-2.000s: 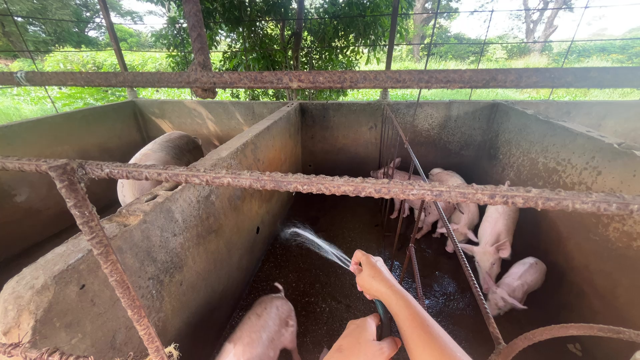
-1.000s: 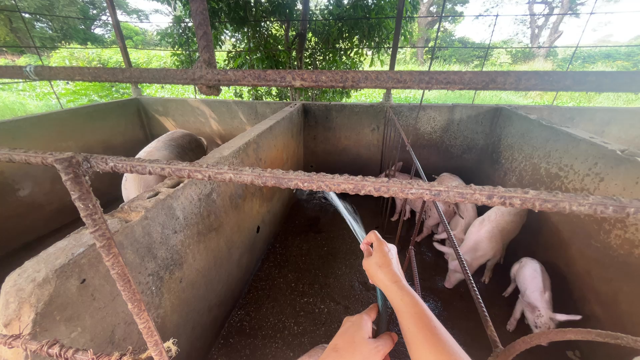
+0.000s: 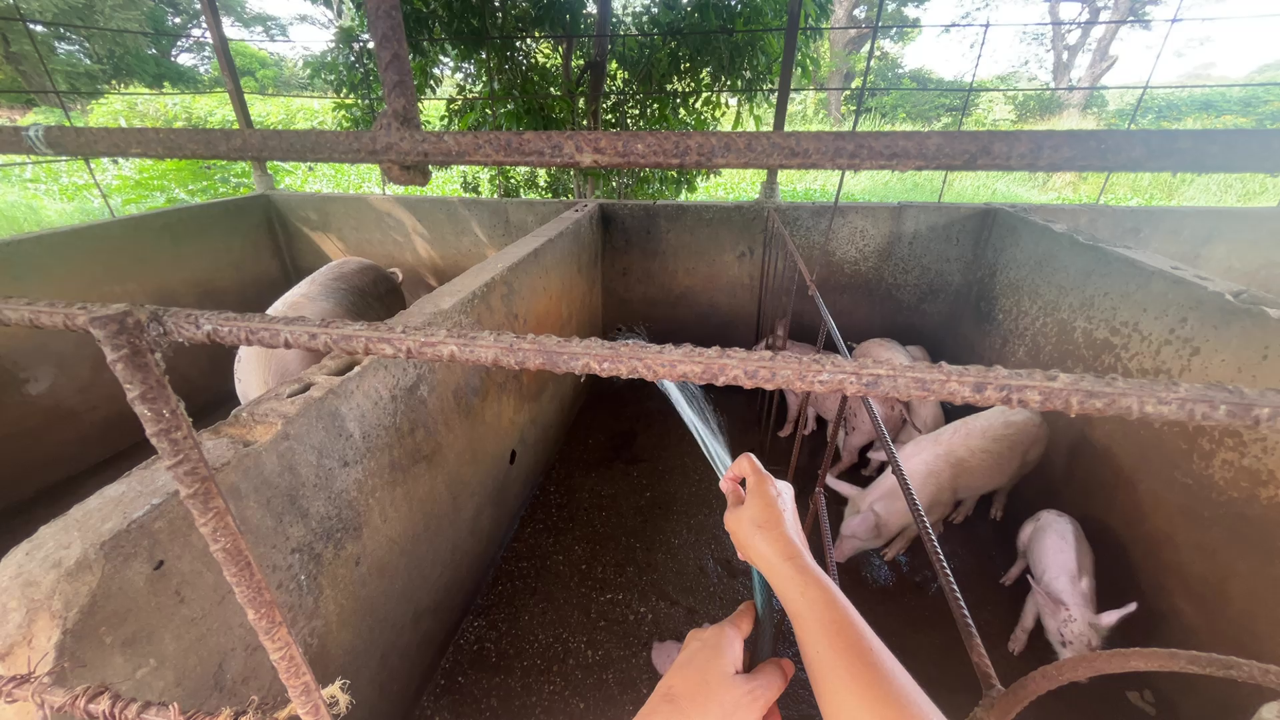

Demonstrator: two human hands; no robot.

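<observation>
My right hand (image 3: 763, 508) is closed around the outlet end of a water hose (image 3: 763, 600), and a jet of water (image 3: 697, 420) sprays from it toward the far left part of the pen. Lower down, my left hand (image 3: 715, 668) grips the same hose. Both hands are over the wet, dark pen floor (image 3: 570, 560). Part of a pink pig (image 3: 665, 655) shows just left of my left hand, mostly hidden. To the right, beyond a ribbed steel bar, a larger pig (image 3: 950, 470) stands with its head low.
A rusty rail (image 3: 540, 350) crosses in front of me. A concrete dividing wall (image 3: 350, 500) runs along the left, with another pig (image 3: 335, 300) behind it. Ribbed rebar (image 3: 925, 530) slants across the pen. A small pig (image 3: 1060, 580) stands at right; several more crowd behind the rebar.
The water jet now points farther up the pen than two seconds ago. The pig at the lower left has moved mostly out of sight. The small pig at right has turned and moved nearer.
</observation>
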